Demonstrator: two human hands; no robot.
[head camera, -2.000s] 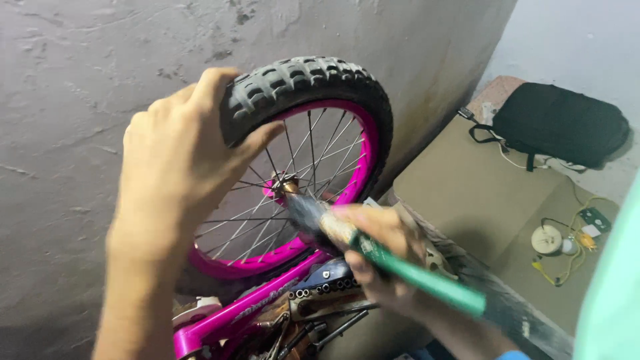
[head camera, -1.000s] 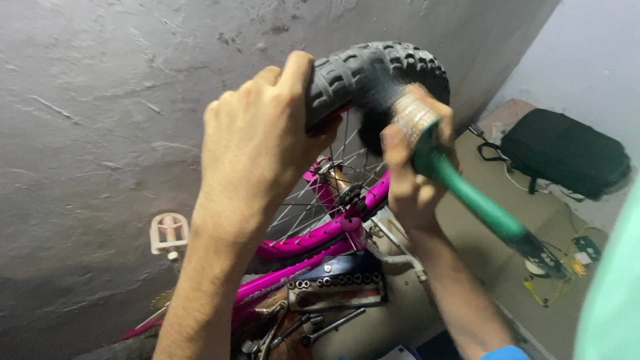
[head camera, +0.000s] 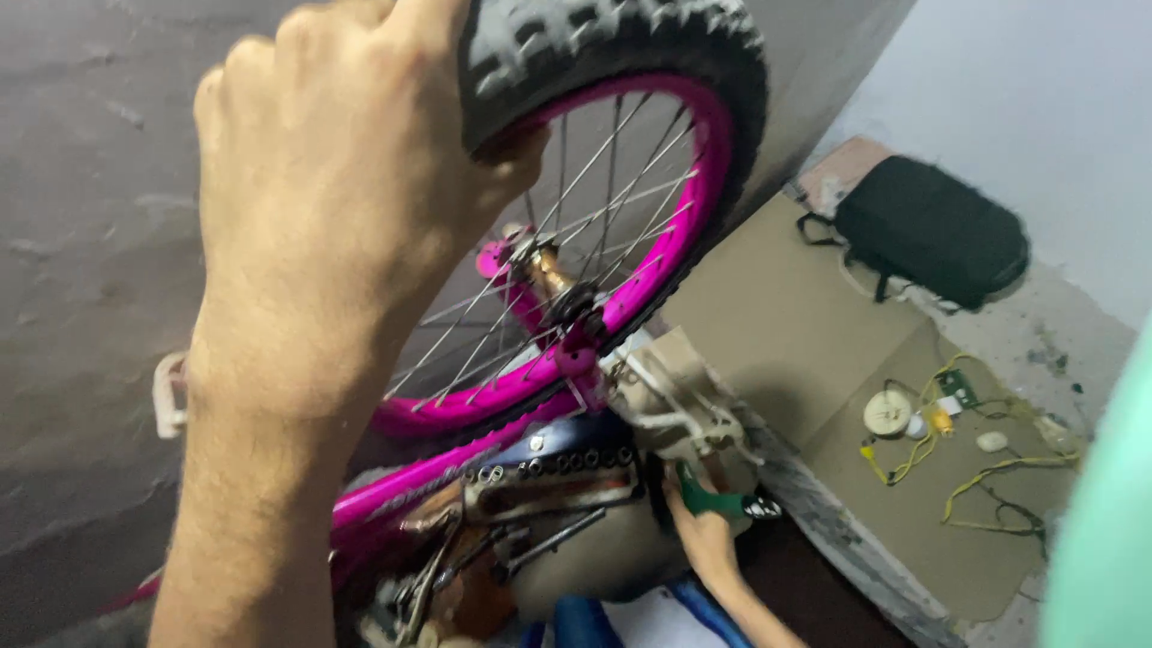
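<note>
My left hand (head camera: 360, 135) grips the knobby black tyre (head camera: 621, 54) of a bicycle wheel, its thumb at the magenta rim (head camera: 715, 135). Spokes run from the rim to a brownish metal hub (head camera: 549, 270) held in the magenta frame (head camera: 423, 477). Lower down, to the right of the frame, my right hand (head camera: 706, 531) is closed around a brush's green handle (head camera: 720, 499), whose dark tip points right. The brush's bristles are hidden. Near this hand lies a socket set in a metal case (head camera: 549, 481).
Loose tools (head camera: 558, 540) lie below the socket case. A whitish pedal (head camera: 169, 396) sticks out at the left by the grey wall (head camera: 90, 225). On the right, cardboard (head camera: 774, 306) carries a black bag (head camera: 931, 229), yellow wires (head camera: 999, 468) and a round cream part (head camera: 887, 412).
My right hand has moved down with the green-handled brush, from the tyre to beside the socket case. My left hand still grips the tyre. The view has shifted.
</note>
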